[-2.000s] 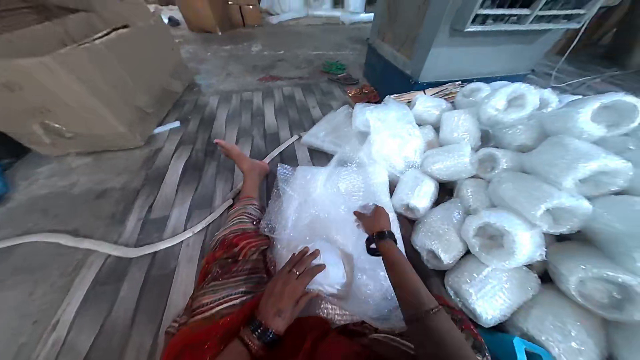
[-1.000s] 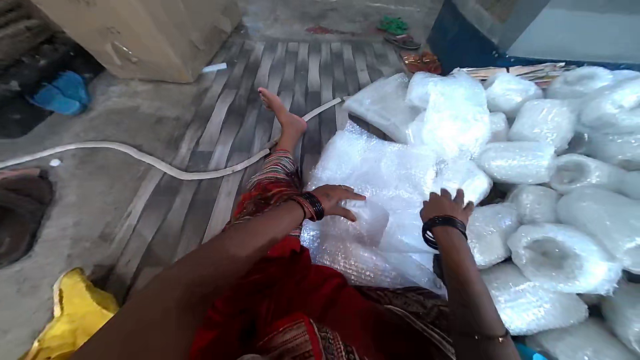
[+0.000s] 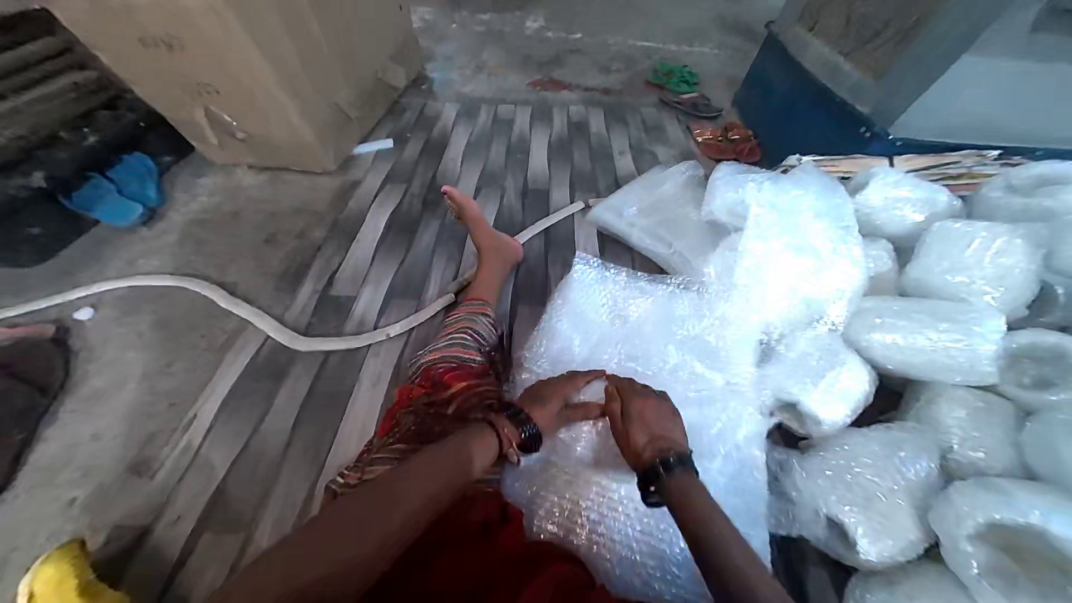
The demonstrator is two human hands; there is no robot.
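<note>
A sheet of bubble wrap (image 3: 645,335) lies spread across my lap and the mat. On it rests a white rounded object (image 3: 586,440), partly hidden by my hands. My left hand (image 3: 557,400) and my right hand (image 3: 645,419) meet at its far end, fingertips nearly touching around a small white part. The fingers of both hands are bent onto it. A dark band is on my right wrist and bangles are on my left. More bubble wrap (image 3: 804,243) lies bunched just beyond the sheet.
Many bubble-wrapped bundles (image 3: 925,339) are piled at the right. A pale hose (image 3: 293,339) crosses the striped mat (image 3: 377,218). A cardboard box (image 3: 251,75) stands at the upper left, with blue slippers (image 3: 117,193) beside it. Sandals (image 3: 724,142) lie near the blue-based structure (image 3: 804,100).
My hands were apart one second ago; they have come together at the far end of the white object. The view has shifted.
</note>
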